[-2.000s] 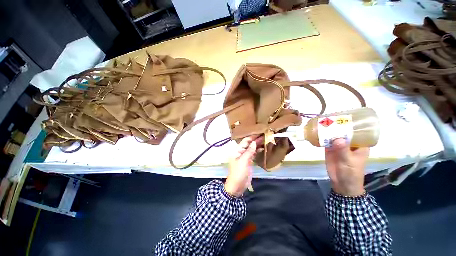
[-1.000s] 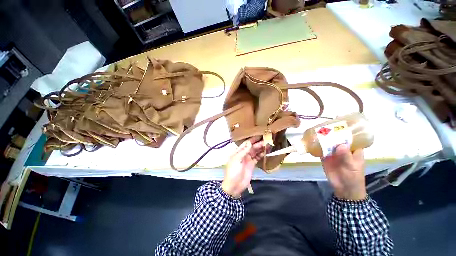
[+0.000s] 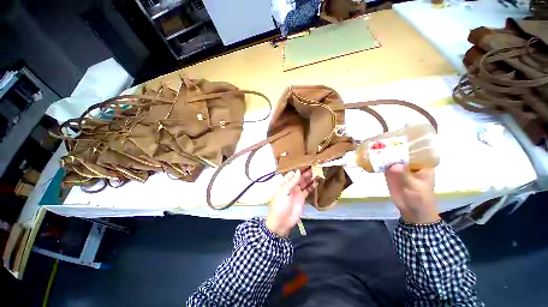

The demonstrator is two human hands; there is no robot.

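A brown unfinished handbag (image 3: 288,153) lies open-mouthed on the table in front of me, its gold-edged zip (image 3: 334,120) along the opening. My left hand (image 3: 290,198) grips the bag's near end by a small pale tan zip-end tab (image 3: 318,172). My right hand (image 3: 413,192) holds a squeeze glue bottle (image 3: 393,150), tilted sideways, with amber contents and a white label. Its white nozzle (image 3: 341,161) points left, its tip at or close to the tab. Whether glue comes out cannot be told.
Overlapping brown bags with loops (image 3: 162,129) lie on the left. More brown pieces with bunched straps (image 3: 511,78) lie on the right. A green cutting mat (image 3: 330,43) is at the far side of the table (image 3: 252,62). Part of a person in patterned clothing (image 3: 300,15) shows beyond it.
One second ago the bottle was lower, its nozzle pointing down-left below the tab. Now my right hand has raised it and moved it slightly left, nozzle at the tab. My left hand stays at the bag.
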